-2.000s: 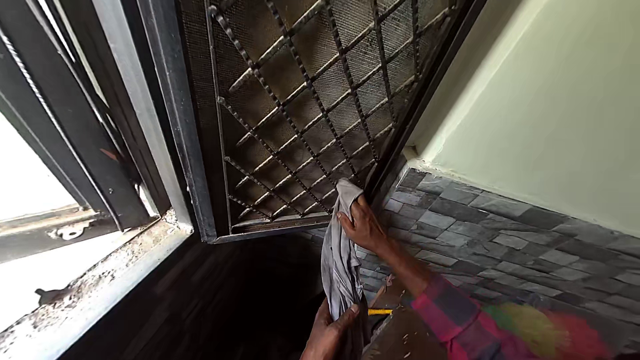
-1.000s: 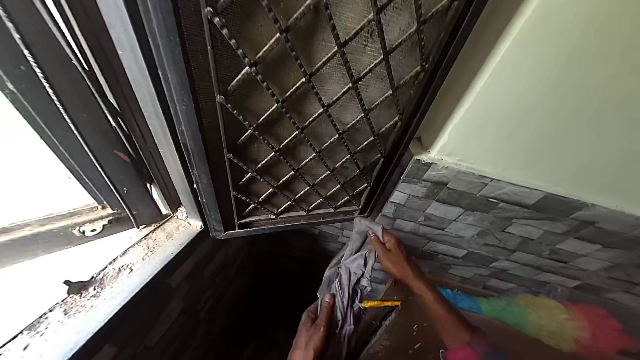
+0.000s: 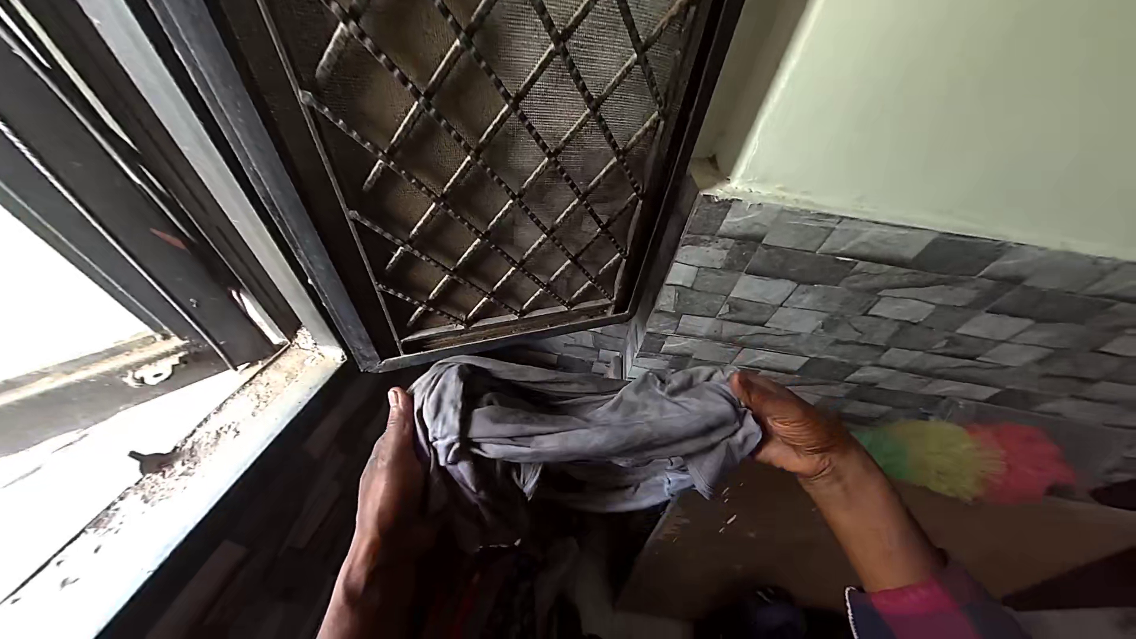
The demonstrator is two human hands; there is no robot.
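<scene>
A bunched grey cloth (image 3: 586, 430) stretches between both hands, below the lower edge of a metal grille and mesh window shutter (image 3: 497, 151). My left hand (image 3: 386, 488) holds the cloth's left end, with the thumb pointing up and the other fingers hidden behind the fabric. My right hand (image 3: 790, 426) grips the right end, its fingertips partly covered by the folds. The cloth hangs in loose folds and does not visibly touch the shutter frame.
At the left is a window frame with a dusty sill (image 3: 240, 417). Grey stone-look tiles (image 3: 887, 311) cover the lower wall at the right. A multicoloured fluffy duster (image 3: 967, 457) lies behind my right forearm, near a brown surface (image 3: 763, 524) with crumbs.
Both hands have moved apart, and the cloth, earlier hanging lengthwise near the shutter's lower corner, is now spread sideways between them. The yellow object beside the cloth is no longer visible.
</scene>
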